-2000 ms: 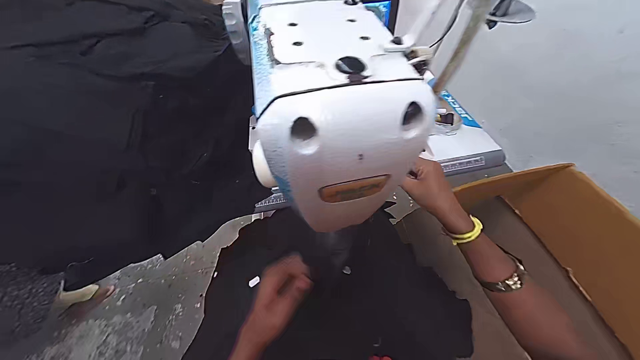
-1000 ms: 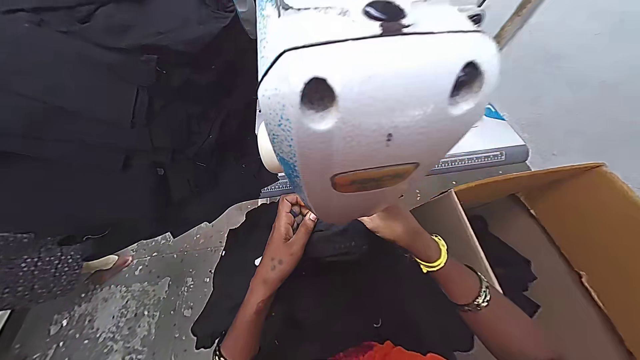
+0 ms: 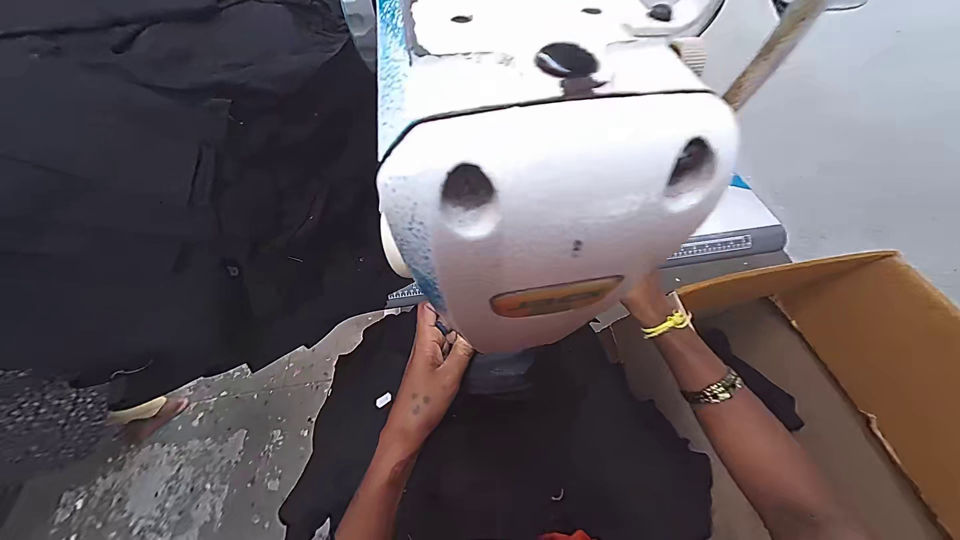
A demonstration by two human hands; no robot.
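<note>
The white head of a sewing machine fills the upper middle of the head view and hides its needle area. Beside its lower left edge is my left hand, fingers bent and pinched together near the black fabric; whether cloth is between the fingertips is not clear. My right hand reaches behind the machine head, with only its wrist side showing, so its fingers are hidden. The black fabric spreads below the machine head, with a small white tag on its left part.
Large dark cloth hangs at the left, above a worn, speckled floor. A person's foot shows at the lower left. A cardboard box with a piece of black cloth stands at the right. The machine bed bears a ruler scale.
Two seconds ago my left hand was lower, over the black fabric; it has moved up to the machine head's lower left edge. My right hand has gone farther out of sight behind the head.
</note>
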